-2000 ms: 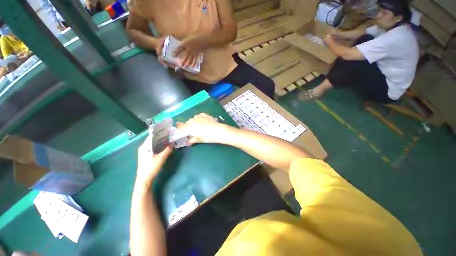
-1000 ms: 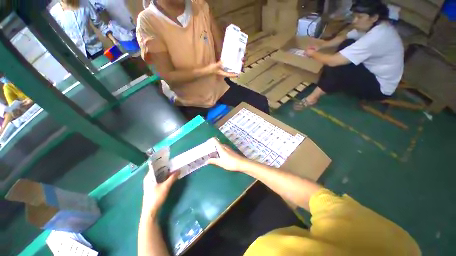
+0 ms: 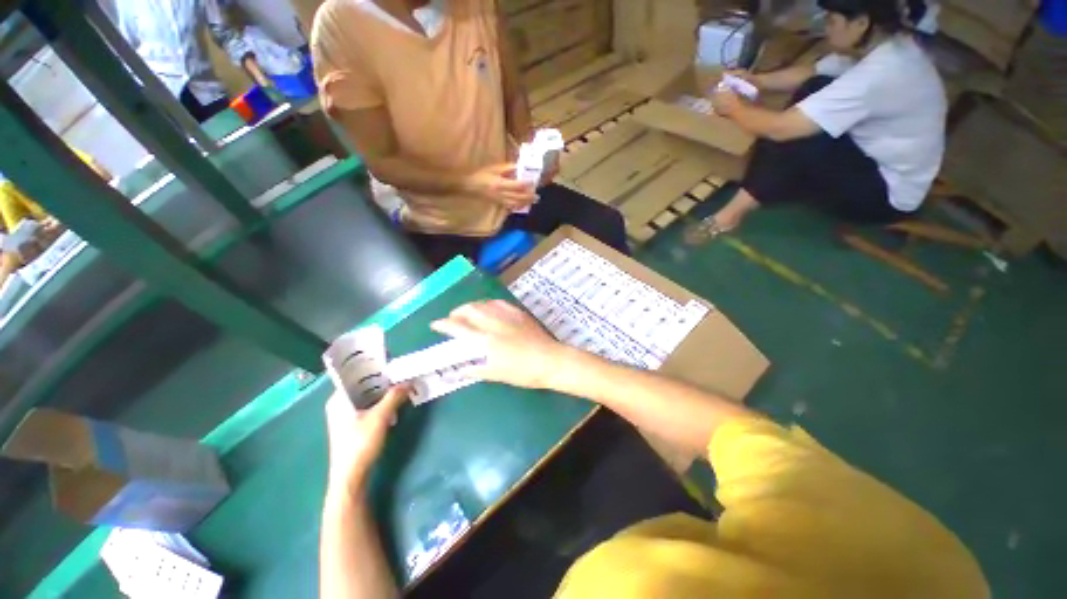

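Note:
My left hand (image 3: 360, 424) holds a curved bundle of white printed leaflets (image 3: 358, 365) above the green bench (image 3: 515, 424). My right hand (image 3: 506, 342) grips a long white printed piece (image 3: 442, 370), a small box or a flat stack; I cannot tell which. Its left end meets the fingers of my left hand, beside the leaflets. The fingers of my right hand lie over its right end and hide it.
A large brown carton (image 3: 731, 372) with rows of white labelled faces stands at the bench's right end. An open small carton (image 3: 176, 480) and loose leaflets (image 3: 160, 566) are at the left. A shiny patch (image 3: 439, 536) lies near the front edge. A person in orange (image 3: 427, 111) sits opposite.
Between the earlier frames the white piece came into clear view between my hands. Since then my right hand has moved left over it. The person in orange has lowered the white box.

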